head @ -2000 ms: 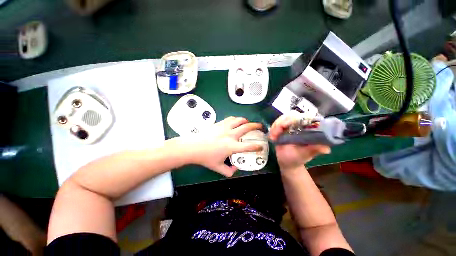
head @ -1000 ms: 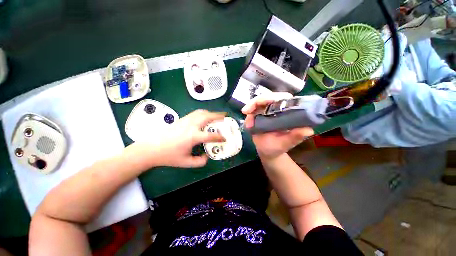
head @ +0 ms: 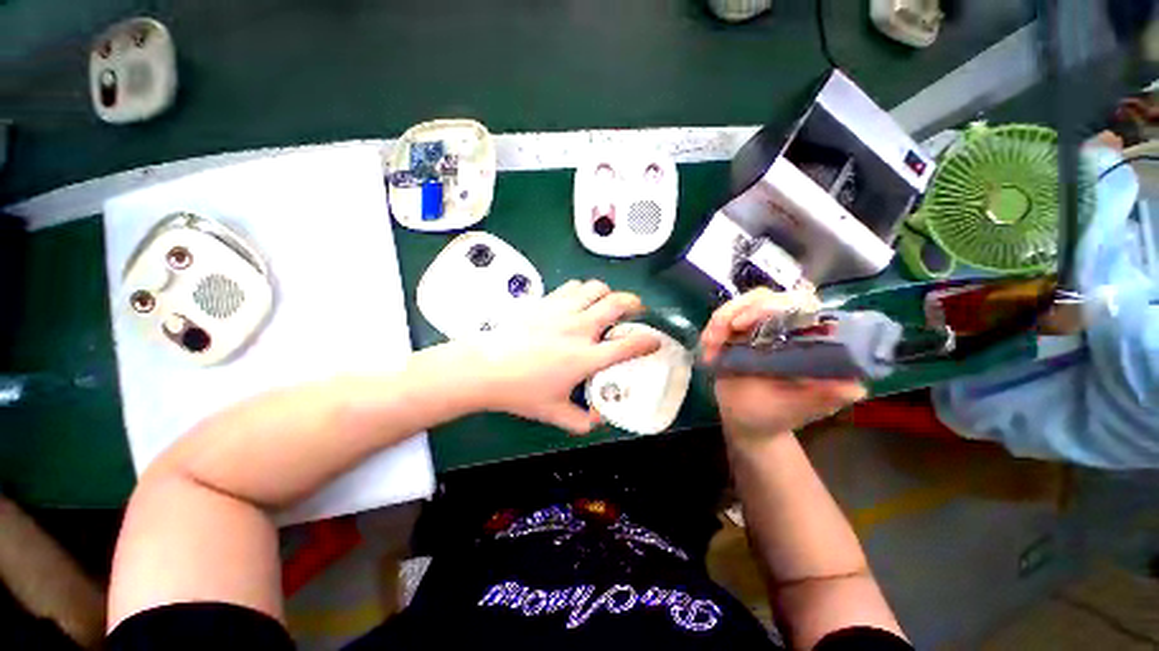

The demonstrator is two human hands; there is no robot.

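Observation:
An off-white plug-in unit point(head: 651, 384) lies on the green worktop near its front edge. My left hand point(head: 559, 356) holds it from the left, with fingers over its top. My right hand point(head: 773, 382) grips the grey electric screwdriver point(head: 813, 356), held roughly level with its rear to the right. The driver's front end points at the unit's right side; the tip is too blurred to tell whether it touches. A back cover point(head: 481, 287) with dark round recesses lies left of the unit.
An open housing with circuit board point(head: 440, 178) and a front cover point(head: 625, 204) lie behind. Another unit point(head: 203, 293) sits on the white sheet point(head: 318, 254) at left. The screw feeder point(head: 826, 191), green fan point(head: 1004, 204) and a person's light-blue sleeve point(head: 1055, 407) are at right.
The view has shifted, moving the scene rightward in the picture. The held unit is turned; one recess now shows where two showed before. Both hands keep their holds.

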